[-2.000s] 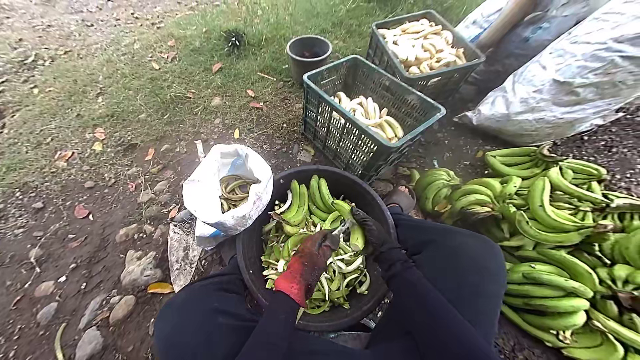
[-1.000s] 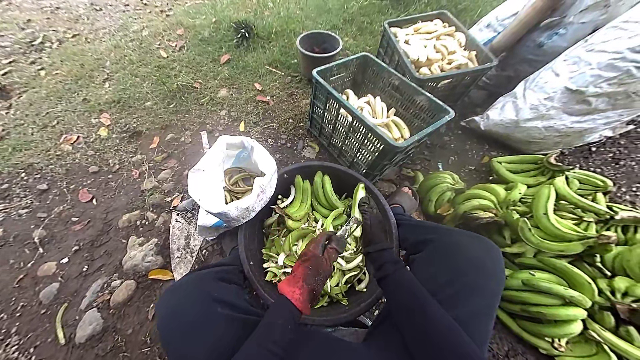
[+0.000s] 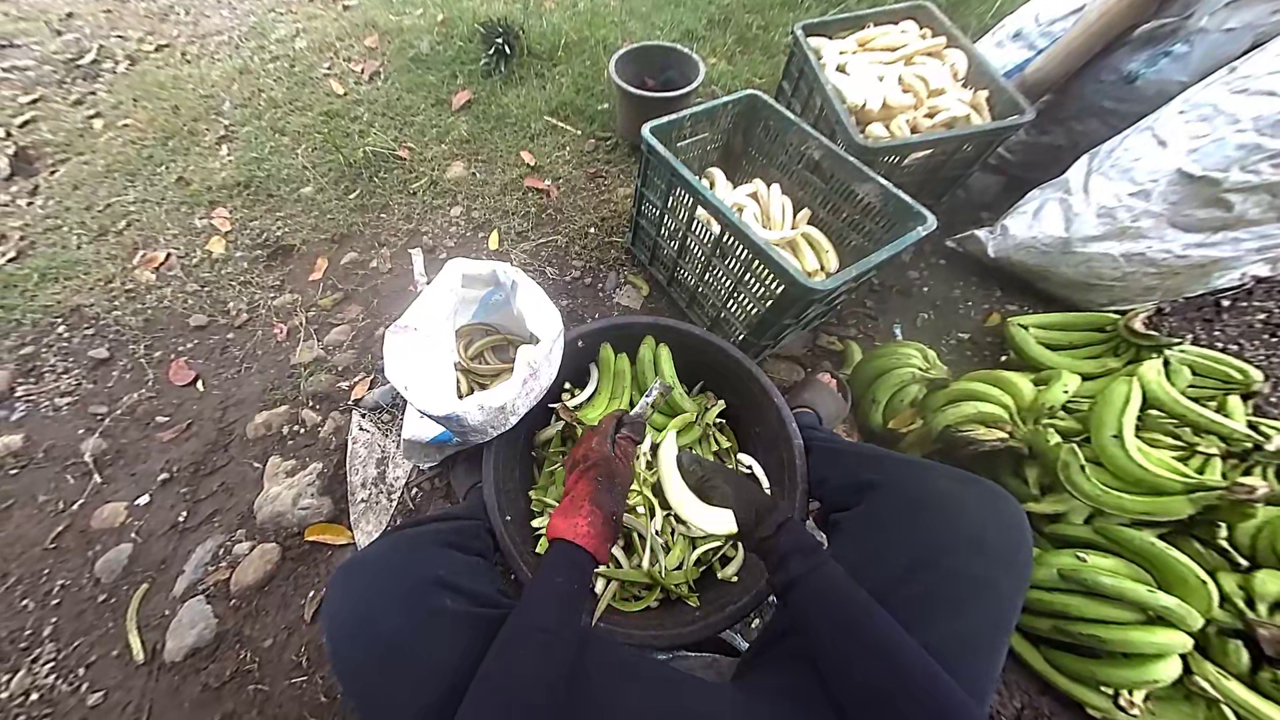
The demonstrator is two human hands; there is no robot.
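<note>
Both gloved hands are over a black round tub [image 3: 775, 400] between my legs. My left hand [image 3: 600, 480], in a red and dark glove, grips a knife with a metal blade [image 3: 652, 397]. My right hand [image 3: 728, 492], in a dark glove, holds a pale peeled banana [image 3: 686, 492] just right of the left hand. Green peel strips [image 3: 655, 560] fill much of the tub, and several unpeeled green bananas [image 3: 617, 380] lie at its far side. The fingertips of the right hand are partly hidden.
A white sack [image 3: 535, 300] with brownish peels stands left of the tub. Beyond it are a green crate [image 3: 690, 240] and another crate [image 3: 900, 155] of peeled bananas, plus a dark bucket [image 3: 655, 100]. Green banana bunches [image 3: 1120, 590] lie right; silvery sacks [image 3: 1160, 200] stand behind; stones [image 3: 292, 492] lie left.
A peeled pale banana now shows in my right hand, where a partly green one was before. The knife hand has moved slightly away from the right hand.
</note>
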